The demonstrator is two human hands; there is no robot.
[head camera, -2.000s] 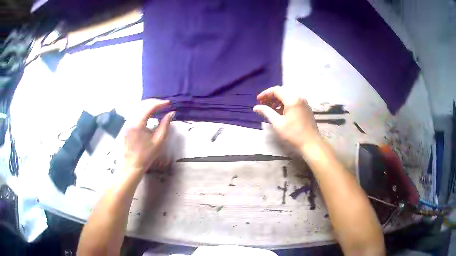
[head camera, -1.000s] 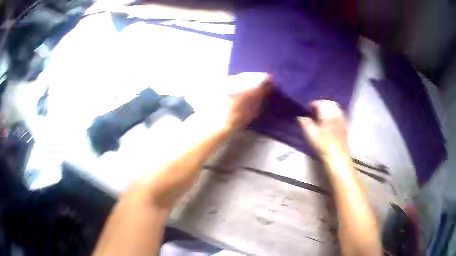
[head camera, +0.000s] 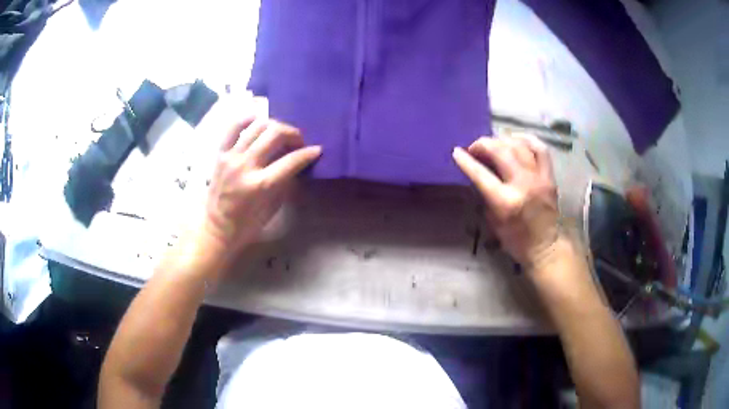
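Observation:
A purple fabric panel [head camera: 416,96] lies over the middle of the pale table, with a lengthwise seam or crease. Its near end is close to me and casts a shadow on the table. My left hand [head camera: 260,176] holds the panel's near left corner between thumb and fingers. My right hand [head camera: 511,184] holds the near right corner in the same way. The undersides of both corners are hidden.
Dark interfacing strips [head camera: 112,152] lie at the left. A steam iron [head camera: 627,236] stands at the right with its hoses leading off right. Another purple panel [head camera: 619,72] lies at the far right. The pressing table [head camera: 384,287] has dark stains and a curved near edge.
The panel's near end has been moved and now lies smoother, with its lengthwise seam or crease showing. Both hands have moved apart to its two near corners. The view has turned back to centre.

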